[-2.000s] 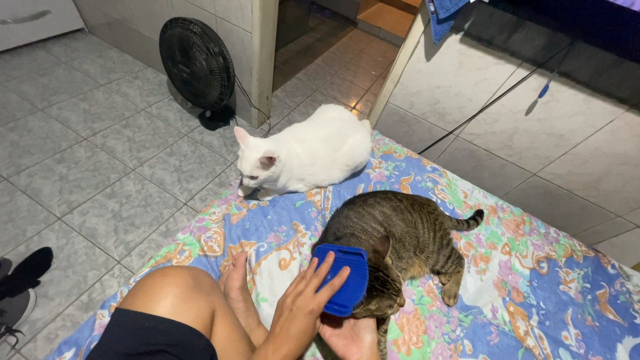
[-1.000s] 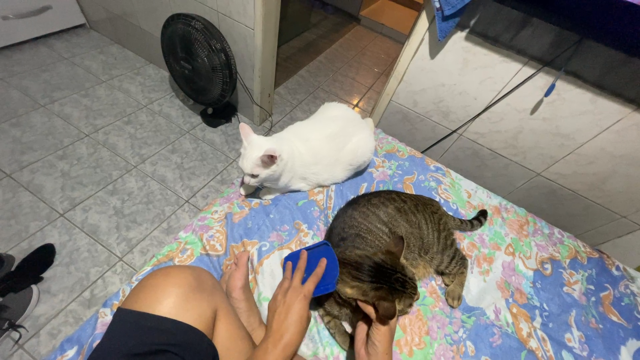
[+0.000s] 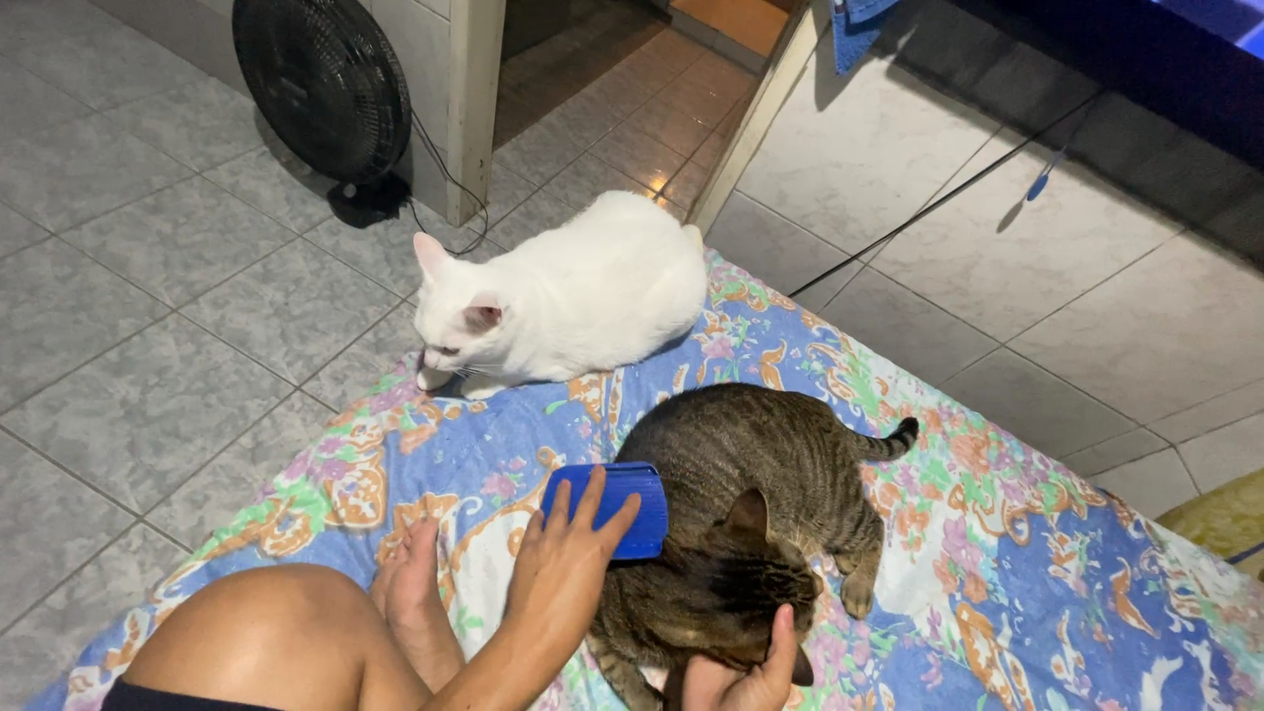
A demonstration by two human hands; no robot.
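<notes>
My left hand (image 3: 568,563) lies spread over a blue plastic brush (image 3: 647,509) with a ribbed back, held at the shoulder of a brown tabby cat (image 3: 750,444). The brush's underside is hidden. My right hand (image 3: 746,681) is at the cat's head near the bottom edge, thumb raised beside an ear and the rest of the hand partly hidden under the head. The tabby lies curled on a floral bedsheet (image 3: 1007,553), its head low. A white cat (image 3: 592,286) rests behind it at the bed's edge.
My bent knee and bare foot (image 3: 410,583) are at the lower left. A black fan (image 3: 326,89) stands on the tiled floor beside a doorway. A thin black rod (image 3: 948,197) leans along the tiled wall at the right.
The blue brush has moved from over the tabby's head, off to its left side, and now back against its shoulder. The tabby's head has turned downward. The white cat remains lying there.
</notes>
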